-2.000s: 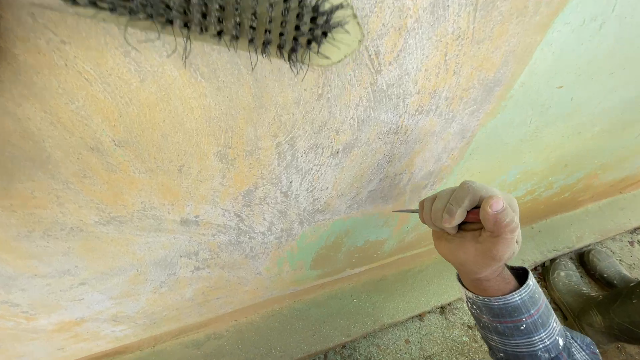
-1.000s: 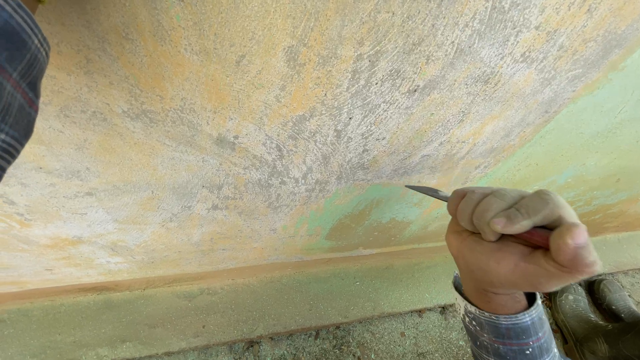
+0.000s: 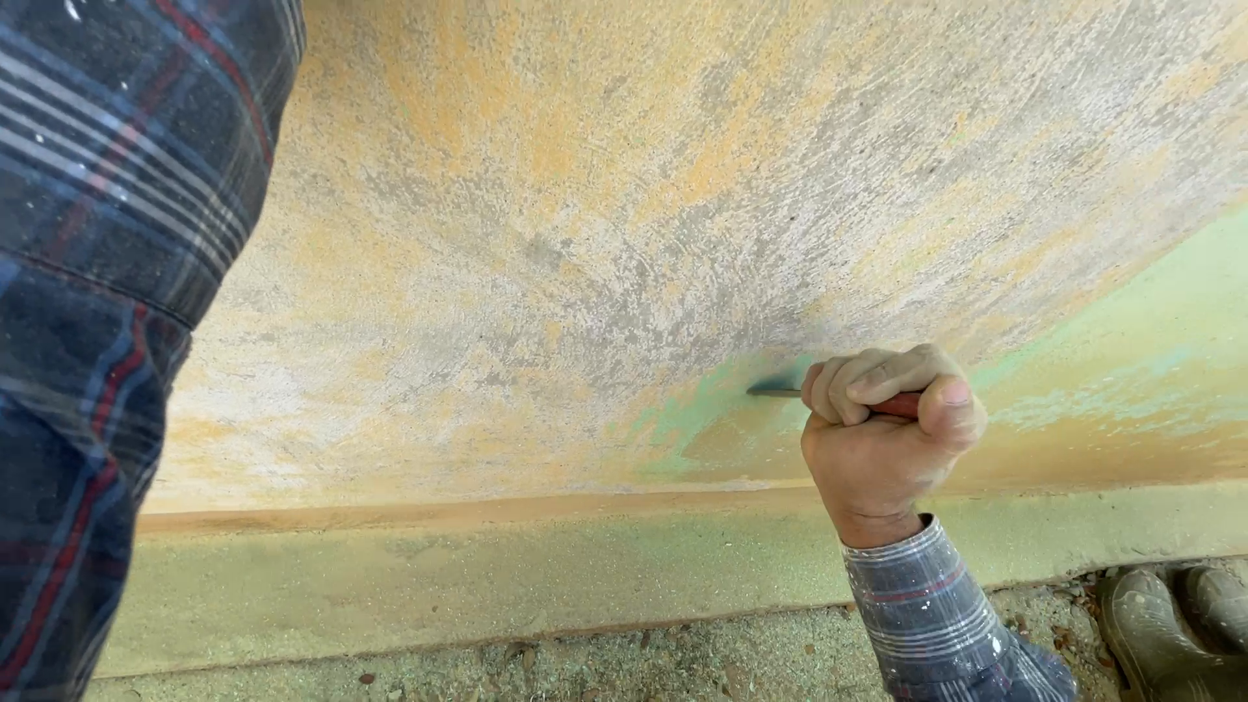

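My right hand [image 3: 892,429] is closed in a fist around the red handle [image 3: 899,404] of a bladed hand tool. Its thin dark blade [image 3: 775,388] points left, over a light green patch [image 3: 697,405] low on the painted wall [image 3: 585,244]; whether it touches is unclear. A slight blur surrounds the blade. Of my left arm only the blue plaid sleeve [image 3: 127,195] shows, large and close at the left edge; the left hand is out of view. Yellow paint and rough grey-white areas cover much of the wall.
Below the wall runs a pale green ledge [image 3: 468,575], with a brownish band along its upper edge. Gritty ground [image 3: 682,658] with small debris lies beneath it. Muddy boots [image 3: 1155,629] stand at the lower right. Green and ochre paint [image 3: 1121,361] continues to the right.
The brush at the top two seconds ago is out of view. My left sleeve has come farther into view from the left. My right hand keeps its grip on the tool.
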